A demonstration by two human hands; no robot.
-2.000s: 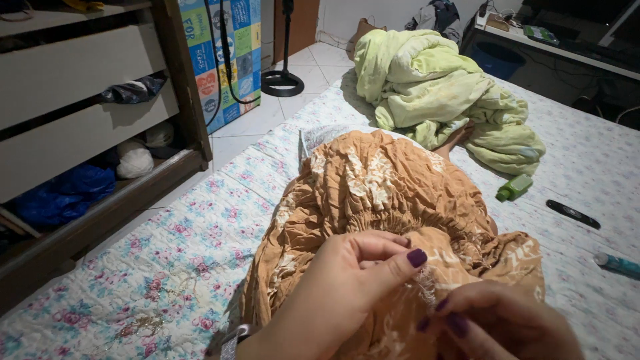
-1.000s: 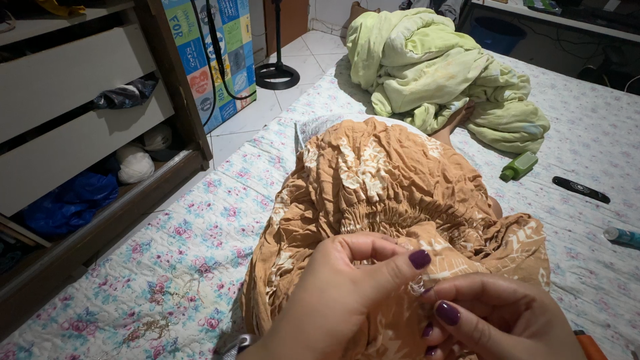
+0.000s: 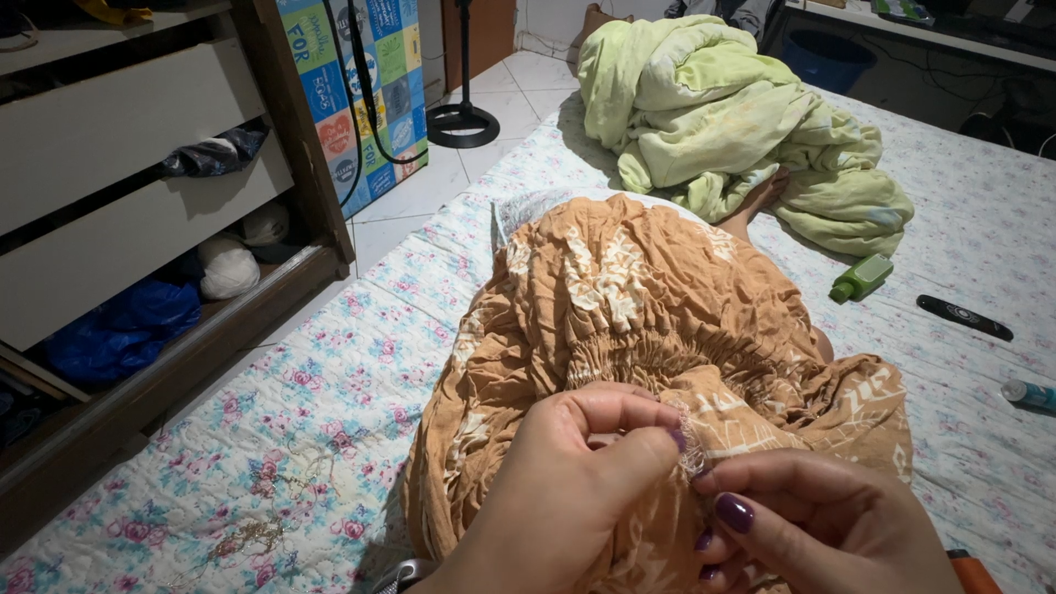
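An orange-brown garment (image 3: 660,272) with cream print and a gathered, elasticated band lies bunched over my lap. Above it, my left hand (image 3: 577,462) pinches a fine tangle of thread (image 3: 691,450) between thumb and index finger. My right hand (image 3: 808,511) is close on the right, its fingertips closed at the lower end of the same tangle. Whether a needle or other small tool is between the fingers cannot be told. More loose thread (image 3: 247,536) lies on the floral bedcover at the lower left.
A pale green blanket (image 3: 701,107) is heaped at the bed's far side, beside a bare foot (image 3: 763,194). To the right are a green bottle (image 3: 862,278), a black oblong object (image 3: 964,318) and a capped tube (image 3: 1030,394). An orange object (image 3: 969,571) shows at the lower right. Drawers (image 3: 140,239) stand left.
Both hands stay over the garment, with small finger movements at the thread. The fine strands between them now show as a longer tangle than one second ago.
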